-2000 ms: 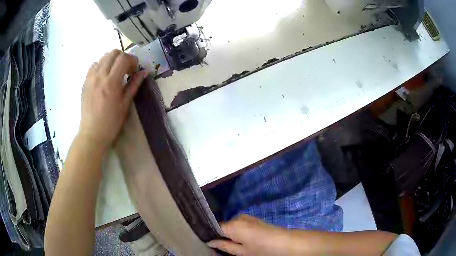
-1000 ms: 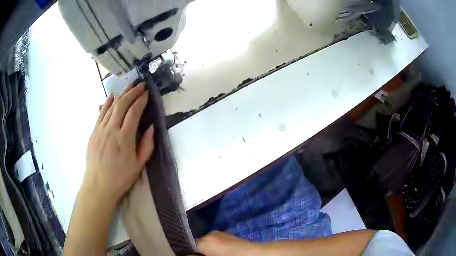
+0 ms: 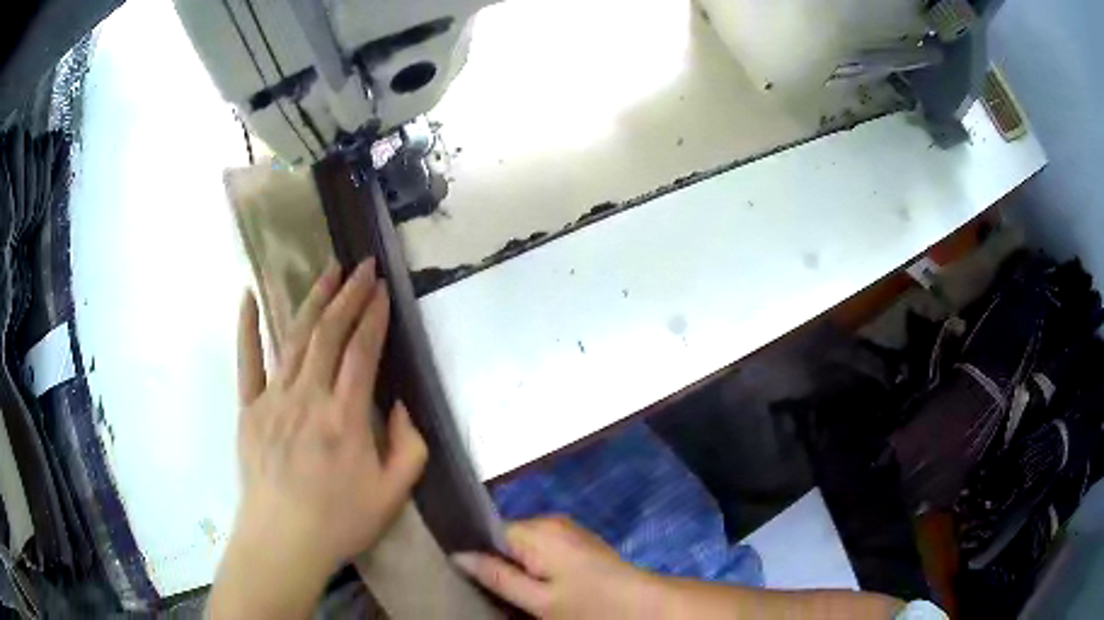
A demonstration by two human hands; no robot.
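A long strip, dark brown [image 3: 418, 363] along its right side and beige [image 3: 281, 230] along its left, runs from under the sewing machine's needle area [image 3: 363, 151] down past the table's front edge. My left hand [image 3: 321, 424] lies flat on the strip below the machine head, fingers pointing up toward it and pressing the cloth. My right hand [image 3: 563, 567] pinches the strip's dark edge near the table's front edge. The strip's lower end runs out at the picture's bottom. The needle tip is too small to tell.
Off-white machine head [image 3: 327, 61] stands at the top. Layered dark and beige strips [image 3: 36, 484] lie at the left edge, with a white tag [image 3: 51, 360]. Dark tied bundles [image 3: 993, 400] are piled at the right. Blue checked cloth [image 3: 630, 503] shows below the white table [image 3: 726, 267].
The strip has advanced under the machine head, and its beige part now shows beside the needle area. My left hand has shifted from the strip's top end to lower along it.
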